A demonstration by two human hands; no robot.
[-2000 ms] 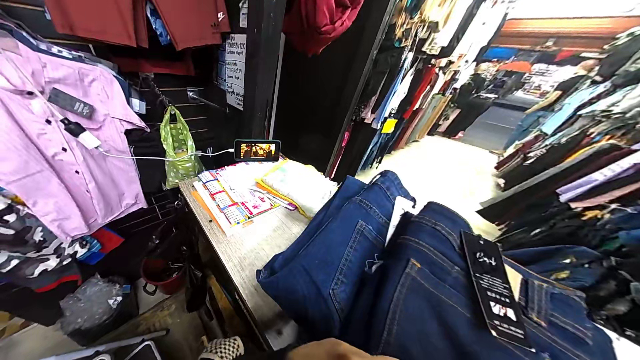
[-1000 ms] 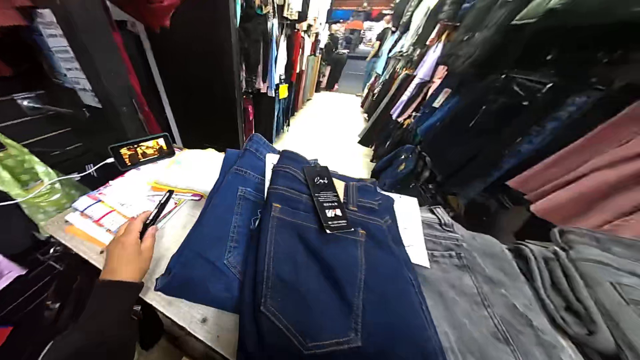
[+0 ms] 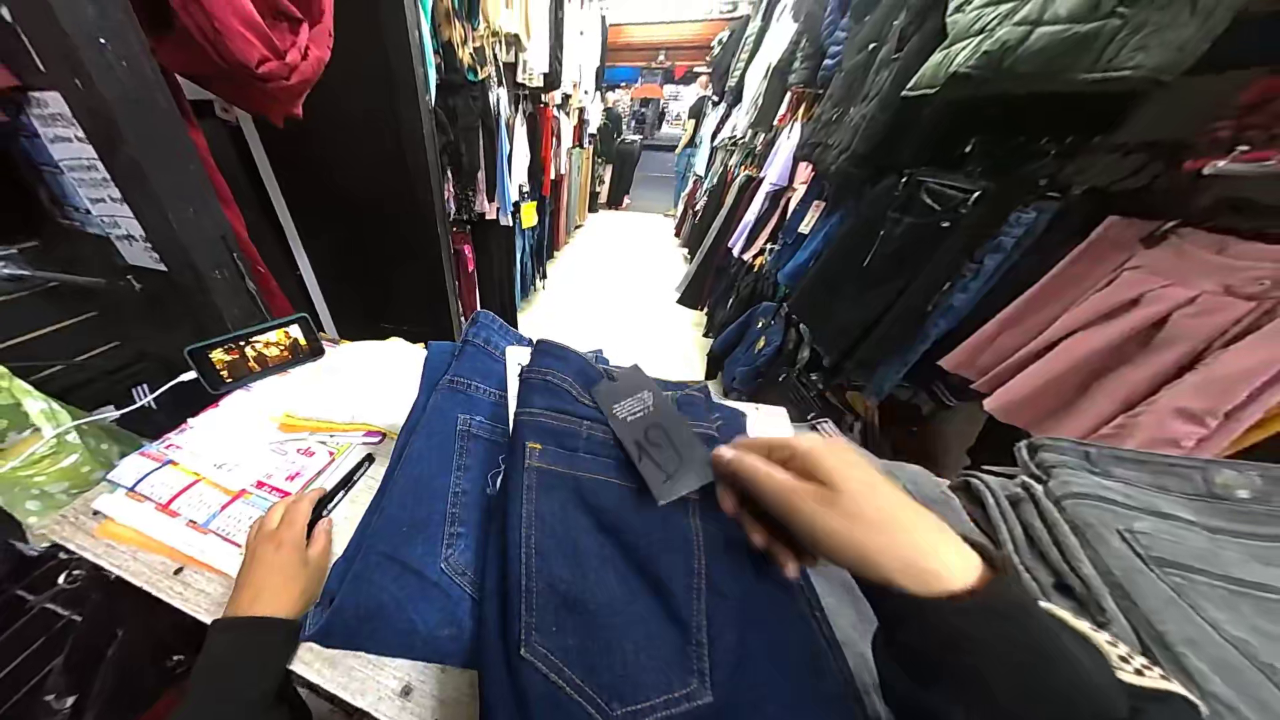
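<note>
At the lower left, my left hand (image 3: 283, 560) holds a black pen (image 3: 342, 490) over printed sheets (image 3: 215, 490). My right hand (image 3: 815, 505), blurred, is at the lower corner of a black hang tag (image 3: 652, 435); whether its fingers grip the tag cannot be told. The tag bears a handwritten mark and small print, and lies over the back of folded dark blue jeans (image 3: 610, 600). Another pair of blue jeans (image 3: 410, 540) lies against their left side, with white paper showing between the two pairs.
A phone (image 3: 255, 352) on a white cable stands at the back left of the worn table (image 3: 385, 685). Folded grey jeans (image 3: 1190, 560) are at the right. Pink garments (image 3: 1150, 320) hang above them. Clothes racks flank an aisle (image 3: 625, 270), with people at its far end.
My right hand has come in from the right to the tag, which now shows its other face. My left hand still has the pen. The view has swung right since the oldest frame.
</note>
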